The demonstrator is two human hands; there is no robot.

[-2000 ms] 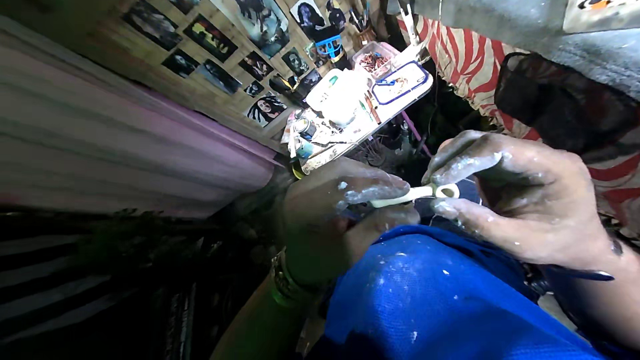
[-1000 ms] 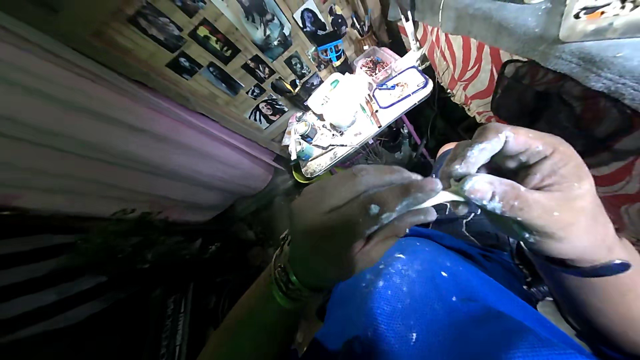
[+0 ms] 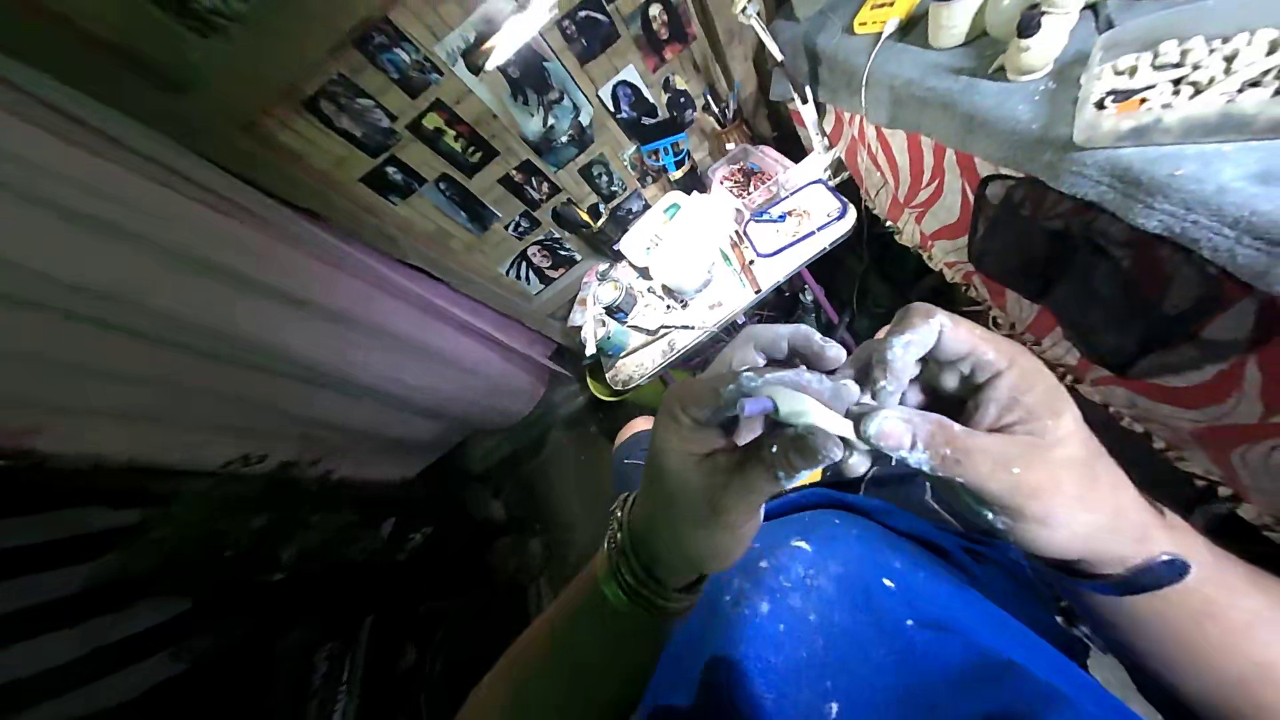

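A small pale, slender piece [image 3: 805,410] with a purple end [image 3: 757,406] lies between my two hands, above my blue-clad knee. My left hand [image 3: 740,440] pinches its thicker part between thumb and fingers. At the narrower right end, the thumb and index finger of my right hand [image 3: 960,420] close on it. White residue coats the fingertips of both hands. What the piece is made of I cannot tell, and its right tip is hidden by fingers.
A small table [image 3: 660,350] beyond my hands holds jars, a lit white container, a blue-rimmed tray [image 3: 800,218] and a plastic box [image 3: 750,178] of small reddish pieces. At upper right, a cloth-covered table [image 3: 960,110] bears a clear tray [image 3: 1100,125] of pale pieces and figurines.
The piece has turned in my fingers, and its purple end now shows at my left hand. A ring-like end was visible near my right fingers two seconds ago. The view has shifted to the right.
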